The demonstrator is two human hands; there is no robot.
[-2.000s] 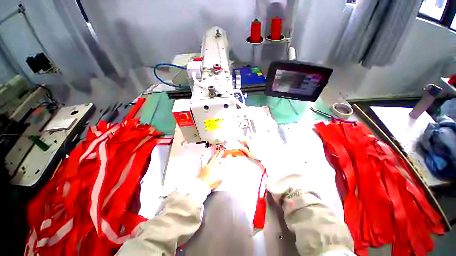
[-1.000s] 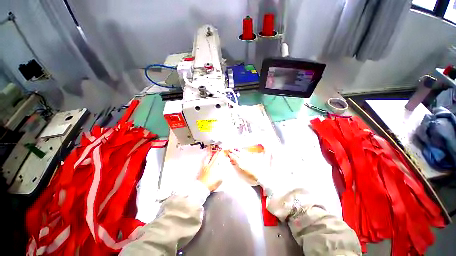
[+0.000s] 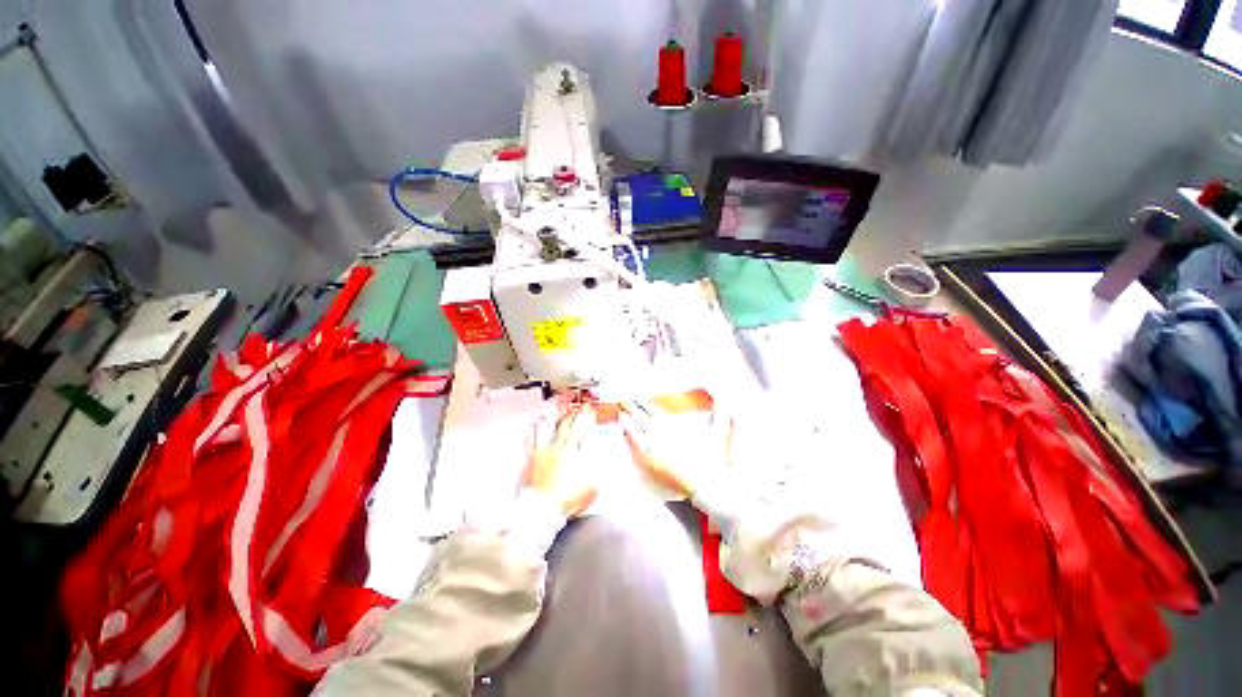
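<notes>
The white sewing machine point(image 3: 552, 320) stands in the centre, with a yellow label and a red-and-white patch. A red strap point(image 3: 678, 403) lies under the head at my fingertips, and its lower part shows below my right forearm. My left hand point(image 3: 561, 460) lies on the pale plate point(image 3: 470, 456) just below the needle area, fingers at the strap's end. My right hand point(image 3: 663, 452) lies close beside it, fingertips on the strap. Strong glare washes out the plate and hands, so the exact finger contact is hard to see. The needle is hidden.
The left pile of straps point(image 3: 252, 504) shows pale stripes. The right pile of straps point(image 3: 1015, 490) hangs toward the table edge. Behind are a control panel point(image 3: 787, 211), a blue box point(image 3: 657, 200), red thread cones point(image 3: 727, 66), a tape roll point(image 3: 910, 282) and a green mat point(image 3: 409, 306).
My right hand has come in from the right to beside my left hand, and the strap's hanging part has shifted under my right forearm. In the last second the hands barely move.
</notes>
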